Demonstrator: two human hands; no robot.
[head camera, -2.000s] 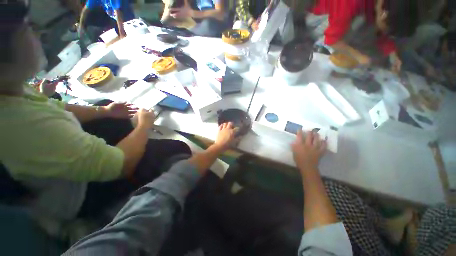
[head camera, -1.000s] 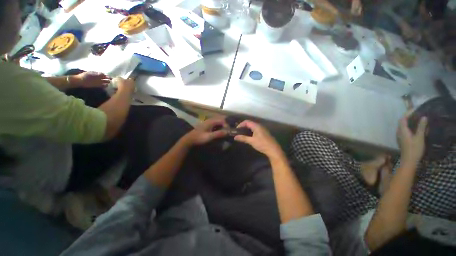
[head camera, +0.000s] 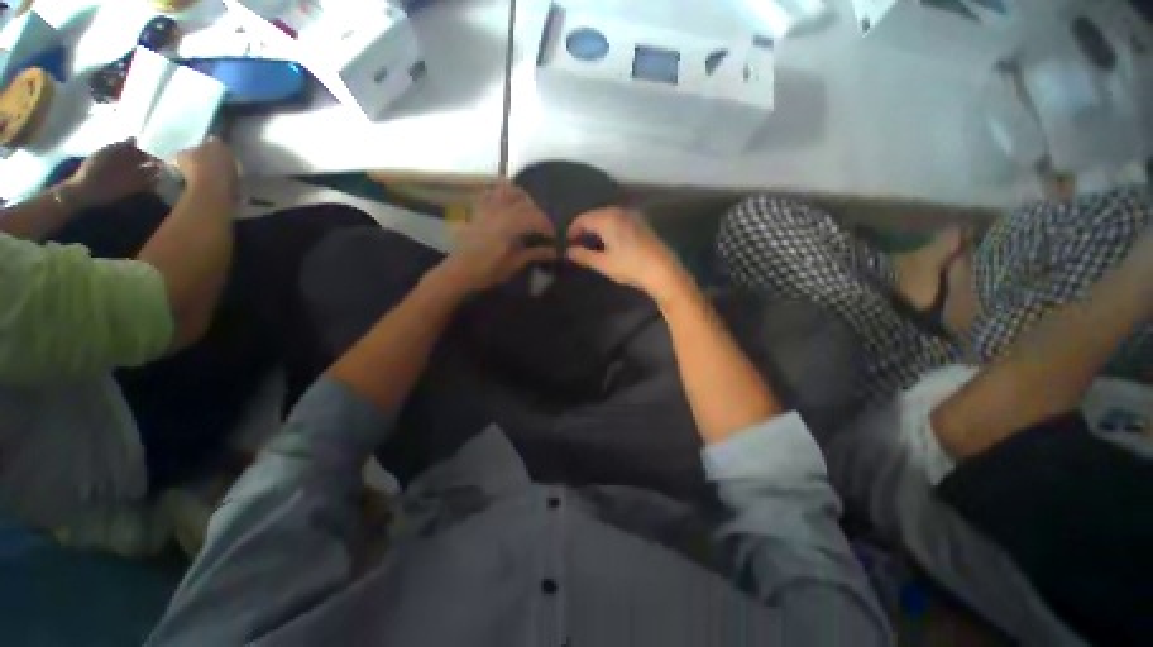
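Observation:
My left hand and my right hand are raised above my dark-clothed lap, close together in front of the table edge. Their fingertips pinch a small dark part between them. The part is mostly hidden by the fingers and blurred, so its shape cannot be told. The long white product box lies on the table beyond my hands, its cut-out face with a blue circle and dark square showing.
A person in a light green top at left holds a white card beside a blue flat unit. A second white carton and a yellow ring are on the table. Another person's checked trousers and forearm are at right.
The view has tilted down and shifted, so the table sits higher. My hands still hold the small dark part, with the fingertips now closer together. The neighbour's dark round container at right is no longer seen.

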